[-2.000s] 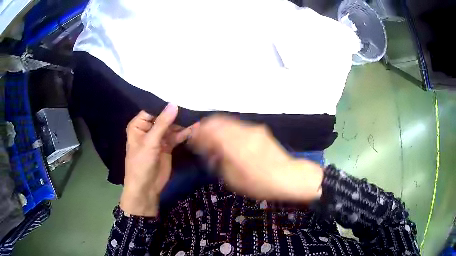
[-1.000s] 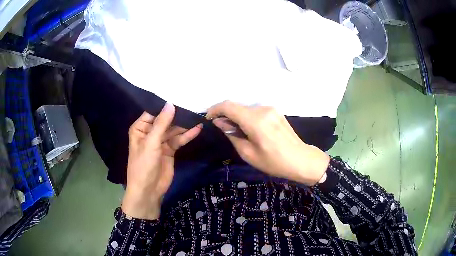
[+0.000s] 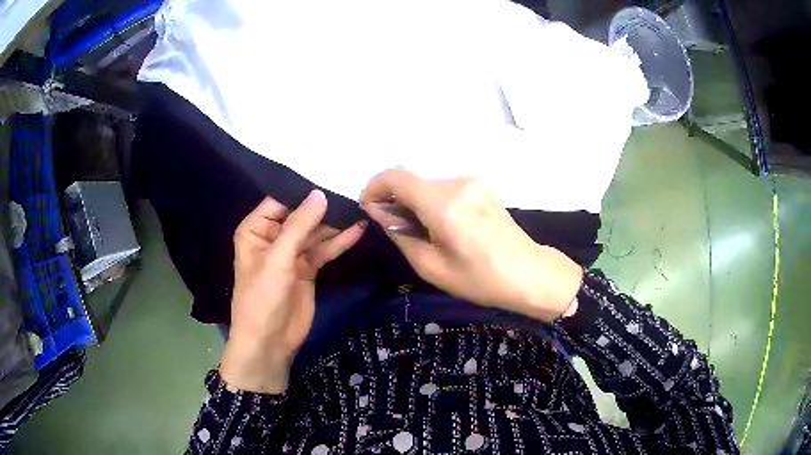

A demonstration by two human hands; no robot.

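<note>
A dark garment (image 3: 191,213) lies across the lap with a bright white lining (image 3: 373,98) spread over it. My left hand (image 3: 283,267) pinches the dark hem edge (image 3: 267,173) between thumb and fingers, below the lining's border. My right hand (image 3: 471,240) is at the same edge, just right of my left fingertips, with thumb and forefinger pinched together. A small silvery glint shows at the right fingers; I cannot tell if it is a ring or a tool. No needle can be made out.
A clear bin (image 3: 662,71) with white scraps stands at the upper right. Blue racks (image 3: 44,240) and a grey box (image 3: 102,227) are at the left. The green floor (image 3: 658,240) has a yellow line on the right. Dark cloth hangs at the upper right edge.
My right hand was blurred in motion two seconds ago, then came to the hem and stays there with slightly shifted fingers. My left hand keeps its pinch, moved slightly right.
</note>
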